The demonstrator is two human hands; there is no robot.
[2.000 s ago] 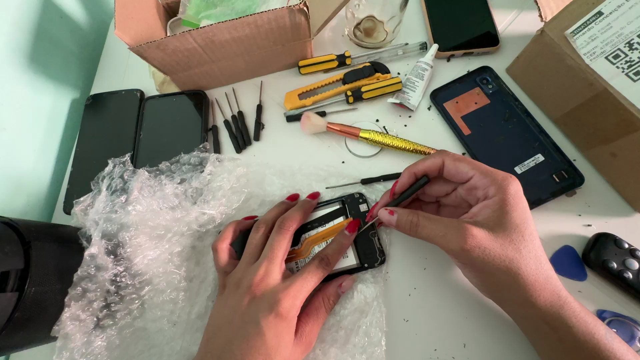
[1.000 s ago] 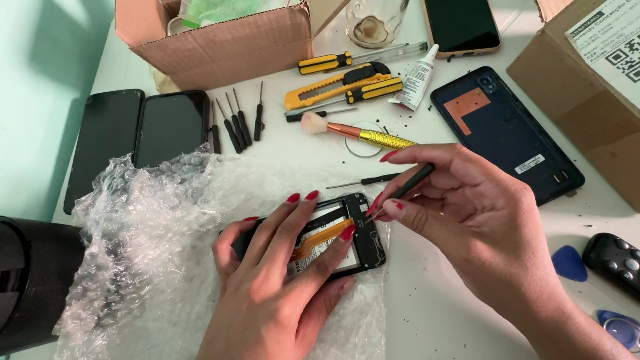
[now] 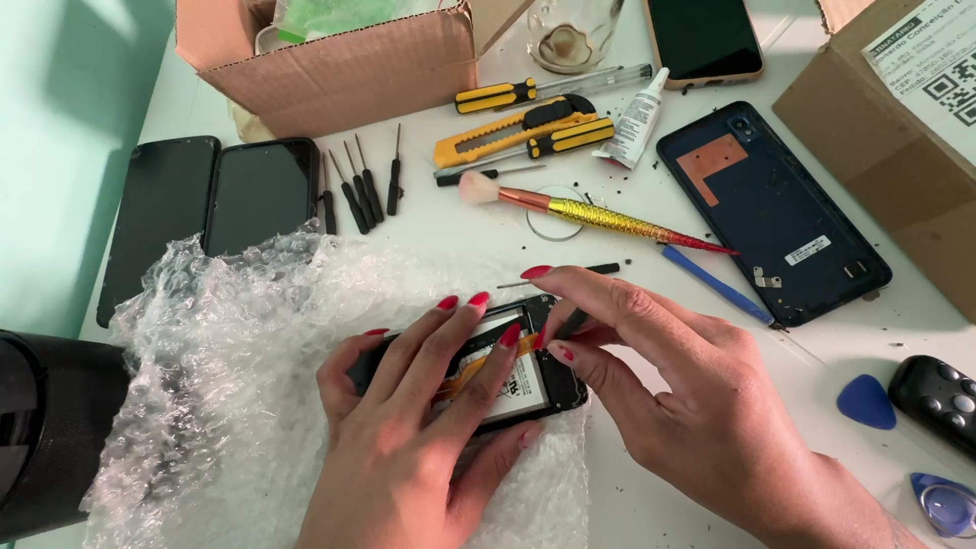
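An opened smartphone lies on bubble wrap, its battery and an orange flex cable exposed. My left hand rests spread over the phone, fingers on its frame and on the cable, thumb along the near edge. My right hand pinches a small black screwdriver at the phone's right end; the fingers hide its tip. Just beyond the phone, another small screwdriver lies on the table. A makeup brush with a scaly gold handle lies farther back.
Cardboard boxes stand at the back. Several small screwdrivers, a yellow utility knife, a glue tube and phones lie around. A phone back cover, blue pry pick and blue pry tool are at right.
The screwdriver in my right hand has tipped from lying along the fingers to mostly hidden behind them. My left hand stays on the phone.
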